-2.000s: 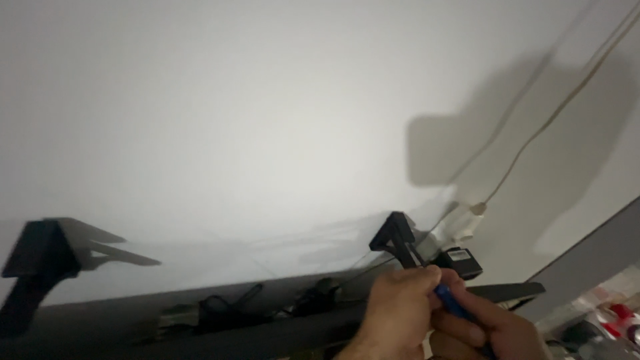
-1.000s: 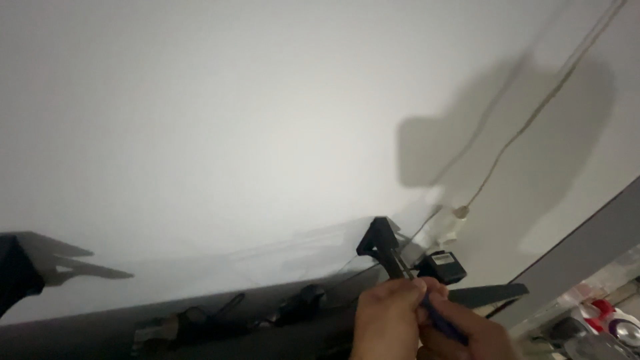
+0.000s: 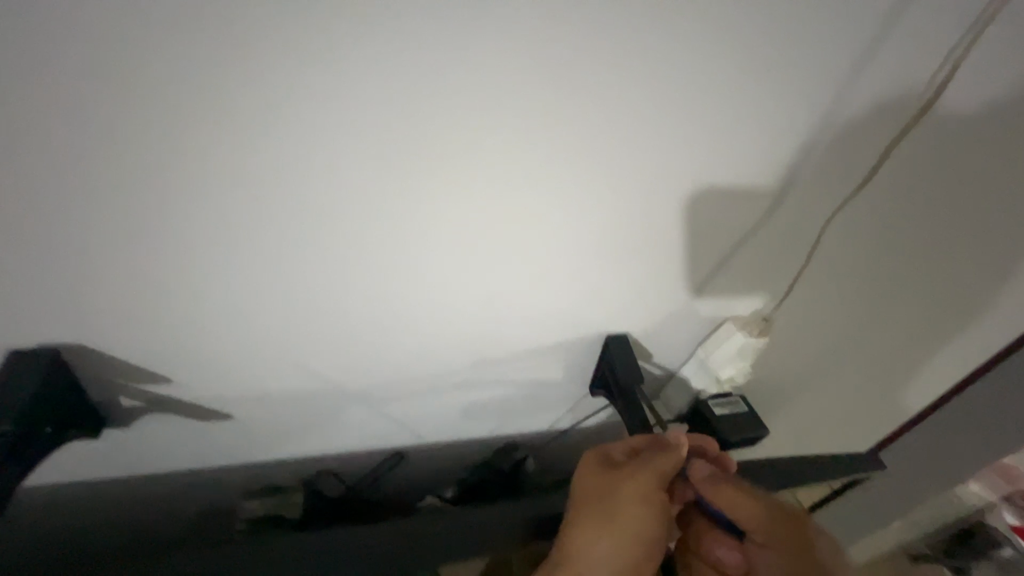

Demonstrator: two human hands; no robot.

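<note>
My left hand (image 3: pixel 620 496) pinches its thumb and fingers near the metal shaft of a tool, just below a black bracket (image 3: pixel 618 372) by the wall. My right hand (image 3: pixel 744 512) is closed on the blue handle (image 3: pixel 714 512) of that tool, likely a screwdriver. The two hands touch each other. The shaft (image 3: pixel 654 410) runs up beside the bracket's arm; where its tip ends is too dim to tell. Whether the left fingers hold the shaft or something small is hidden.
A black power adapter (image 3: pixel 730 420) and a white socket block (image 3: pixel 734 350) with a cable (image 3: pixel 848 196) are right of the bracket. A second black bracket (image 3: pixel 48 400) stands at left. Dark cables (image 3: pixel 496 472) lie along a dark ledge (image 3: pixel 184 552) below. A grey panel edge (image 3: pixel 952 432) rises at right.
Both hands stay together at the bracket on the right, with the blue handle still in the right hand. The view has shifted slightly.
</note>
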